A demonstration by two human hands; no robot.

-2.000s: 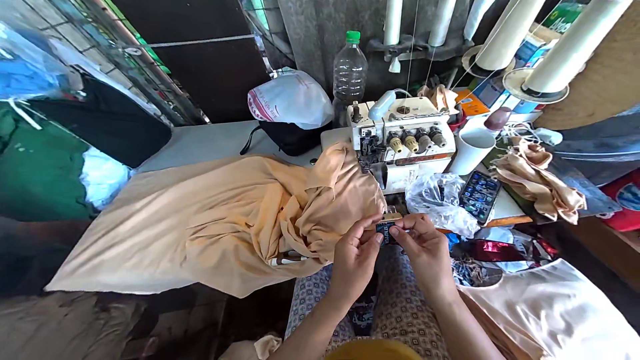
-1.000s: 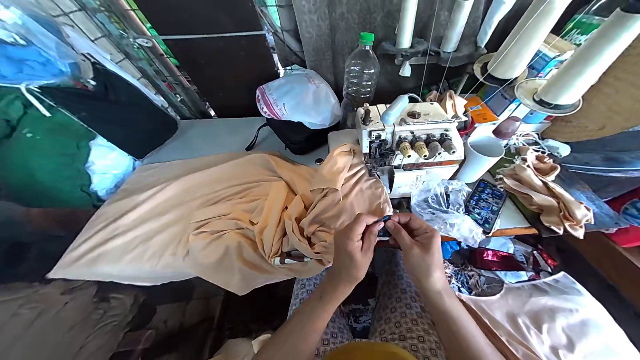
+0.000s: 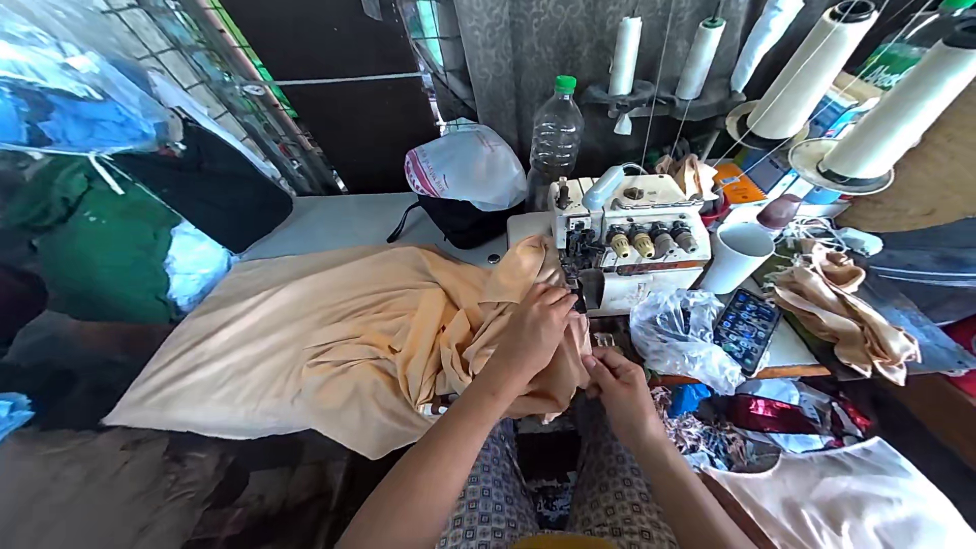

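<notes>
Peach fabric [image 3: 366,328] lies bunched across the table, its right end up against the serger sewing machine [image 3: 648,229]. My left hand [image 3: 537,324] rests on the cloth close to the machine's needle area, fingers bent over the fabric; its fingertips are partly hidden. Lower and to the right, my right hand [image 3: 621,385] pinches the fabric's edge between thumb and fingers. Cones of white thread [image 3: 812,69] stand behind the machine, with strands running from them.
A clear plastic bag [image 3: 679,335] and a smartphone [image 3: 747,328] lie right of my hands, near a white cup [image 3: 738,255]. Behind the cloth are a plastic bottle [image 3: 557,141] and a white bag [image 3: 469,168] on a black pouch. Fabric scraps [image 3: 709,435] fill the lower right.
Both hands were together in front of the machine, fingering a small dark item. Now they are apart: the left is up on the cloth by the needle area, the right at the cloth's edge.
</notes>
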